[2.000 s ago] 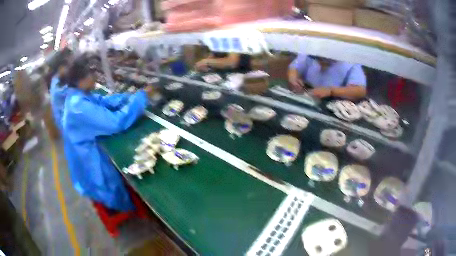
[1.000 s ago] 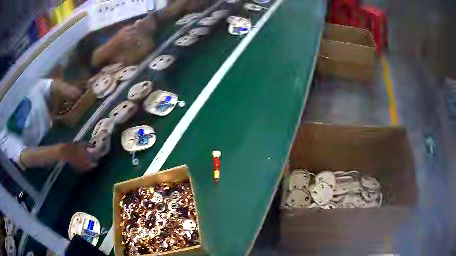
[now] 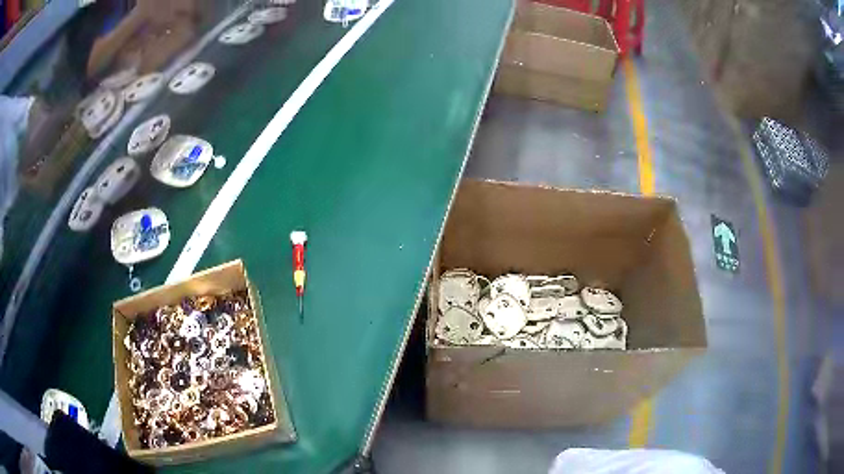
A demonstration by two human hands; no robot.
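Neither of my hands is in view. An open parts carton (image 3: 287, 421) full of glinting coppery, silver and dark rings stands on the green bench (image 3: 370, 176) at the lower left. A small screwdriver (image 3: 299, 262) with a white end and red and yellow handle lies to its right, its thin shaft pointing toward me. A large floor carton (image 3: 564, 393) beside the bench holds several loose white housing covers (image 3: 502, 316). A white, cloth-like shape (image 3: 639, 463) is cut off by the bottom edge; I cannot tell what it is.
Half-assembled housings (image 3: 182, 161) and white covers (image 3: 117, 180) lie beyond the pale strip (image 3: 268, 130). A blurred person's arm (image 3: 120, 32) is at upper left. A black slab (image 3: 81, 448) is at lower left. Another carton (image 3: 555, 69), a grey crate (image 3: 789, 155) and yellow lines are on the floor.
The view has swung from along the line to the bench edge and floor. Since one second ago, the carton, screwdriver and floor carton have shifted left in the picture.
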